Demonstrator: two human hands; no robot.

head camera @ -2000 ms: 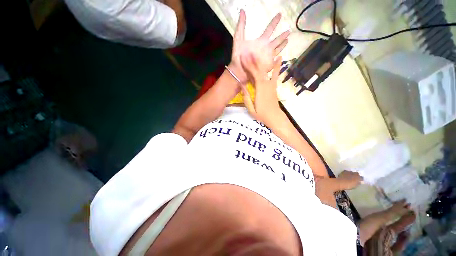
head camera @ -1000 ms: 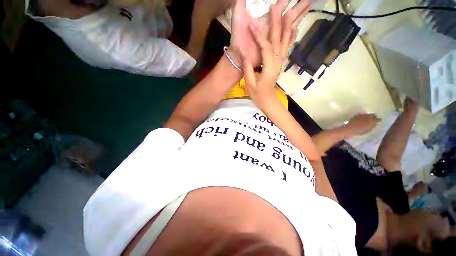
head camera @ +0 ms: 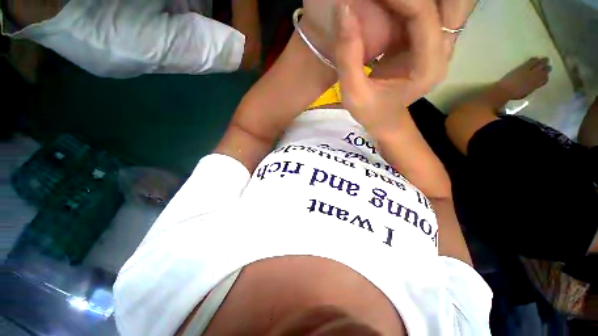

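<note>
My left hand (head camera: pixel 377 29), bare with a bracelet at the wrist, is at the top edge, partly cut off and partly covered by my right hand. My right hand (head camera: pixel 410 72), with a ring, crosses over it, its thumb and curved fingers spread apart. The hands touch or overlap. No product or tool shows in either hand. The left fingers cannot be made out. The cream bench (head camera: pixel 488 59) lies beyond them at the upper right.
A neighbour's bare hand (head camera: pixel 528 79) rests over the bench on the right, by a dark-clothed body (head camera: pixel 531 184). Another person's white clothing (head camera: pixel 144 39) is at upper left. A green crate (head camera: pixel 72 197) and a shiny clear item (head camera: pixel 79 302) are at lower left.
My hands, spread and laid together before, are now larger in view, more curled and at the top edge. The black device, its cord and the white box have left the view.
</note>
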